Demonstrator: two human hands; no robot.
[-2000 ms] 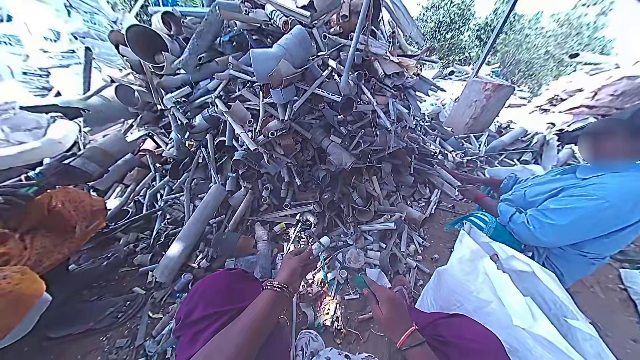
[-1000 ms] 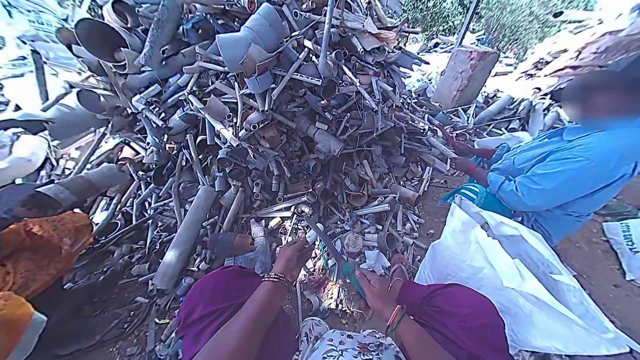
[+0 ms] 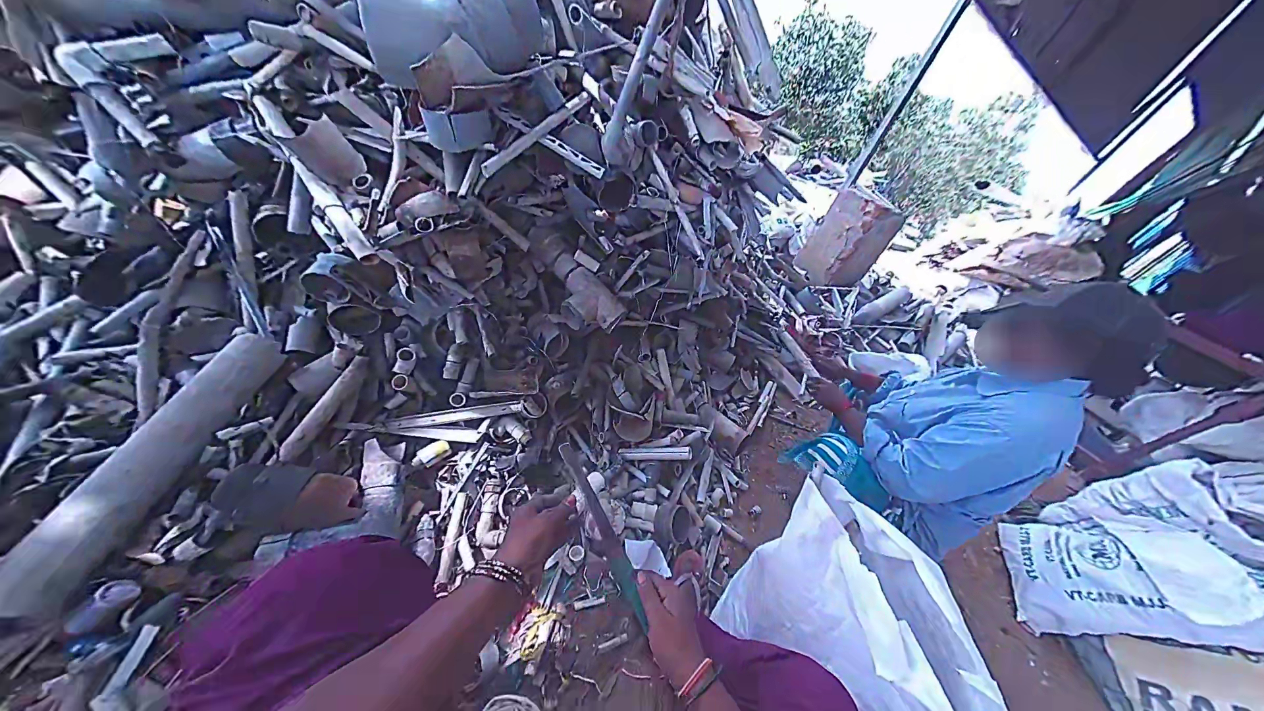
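Note:
My right hand (image 3: 667, 617) is closed around the green handle of a long tool with a dark, flat blade (image 3: 591, 499) that looks like a machete or large knife. The blade points up and left, toward the scrap. Just left of the blade, my left hand (image 3: 538, 533) has its fingers bent at a small piece; whether it grips that piece is unclear. Below and between both hands are small pipe fittings (image 3: 489, 513) and scattered bits. A heap of broken plastic pipes (image 3: 583, 286) rises right in front.
A thick grey pipe (image 3: 148, 464) slants at the left. A white sack (image 3: 849, 602) lies right of my knee. Beyond it a person in a blue shirt (image 3: 978, 434) sits by the heap. Printed sacks (image 3: 1136, 563) lie at the far right, and a block (image 3: 849, 237) stands behind.
The blade, hard to make out two seconds ago, showed plainly one second ago and still points up and left from my right hand. The view has shifted toward the right.

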